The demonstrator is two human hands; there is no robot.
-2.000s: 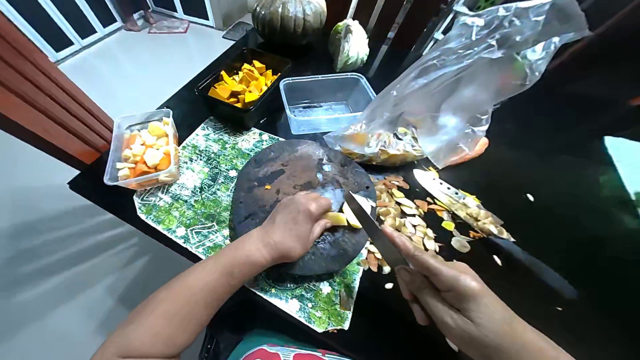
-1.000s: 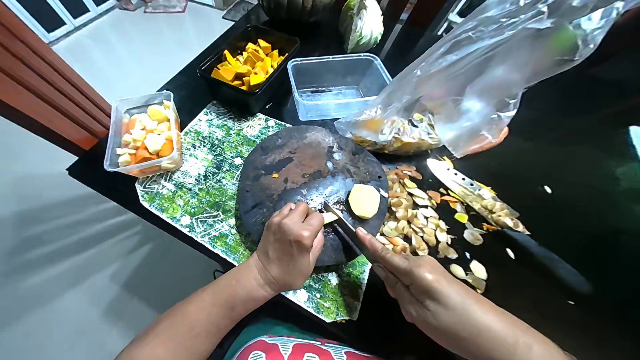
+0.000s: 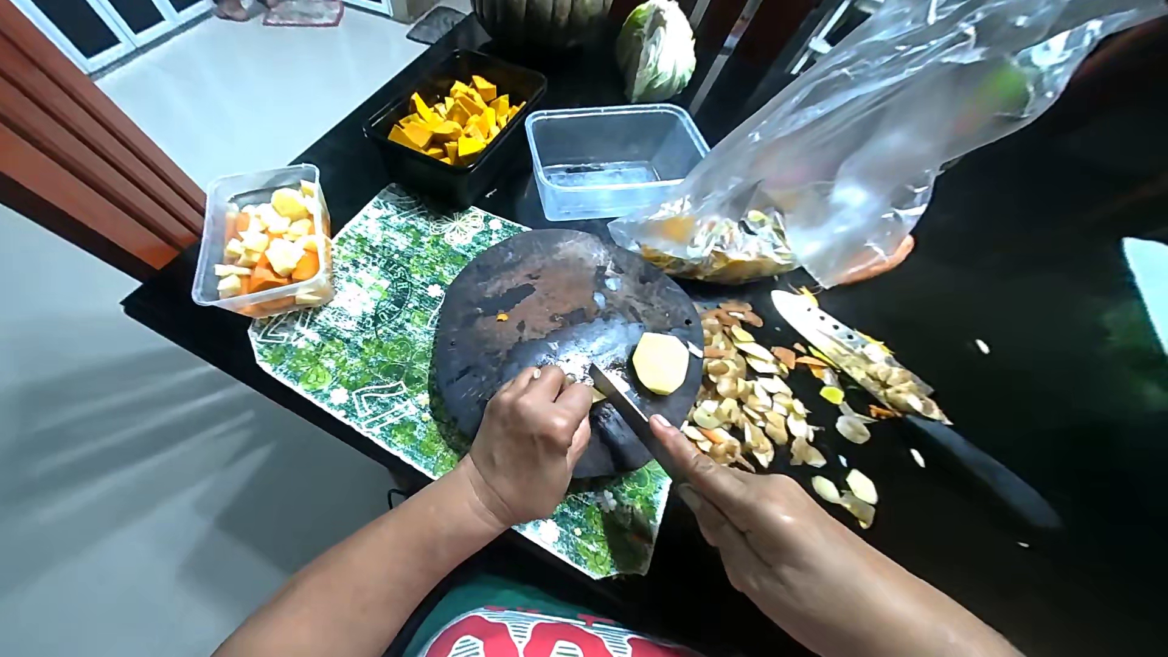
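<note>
A round, dark, worn chopping board (image 3: 566, 283) lies on a green patterned mat (image 3: 365, 356). My left hand (image 3: 534, 429) presses a pale yellow piece, mostly hidden under its fingers, onto the board's near part. In my right hand (image 3: 730, 502) is the handle of a kitchen knife (image 3: 630, 411), its tip beside the left fingers and the piece. A peeled, cut potato piece (image 3: 661, 363), flat and pale yellow, rests on the board's right side, apart from both hands. Thin peelings (image 3: 748, 401) are scattered just right of the board.
A clear tub of pale and orange chunks (image 3: 265, 246) stands left, a black tray of pumpkin pieces (image 3: 456, 123) behind it. A clear tub (image 3: 616, 164), cabbage (image 3: 657, 50), plastic bag with scraps (image 3: 785, 192) and second knife (image 3: 981, 470) lie around the board. The table's edge (image 3: 301, 392) runs along the left.
Two seconds ago, my hands were around a yellow piece at the board's right. Since then my left hand has moved left and nearer me, and the flat piece now lies uncovered.
</note>
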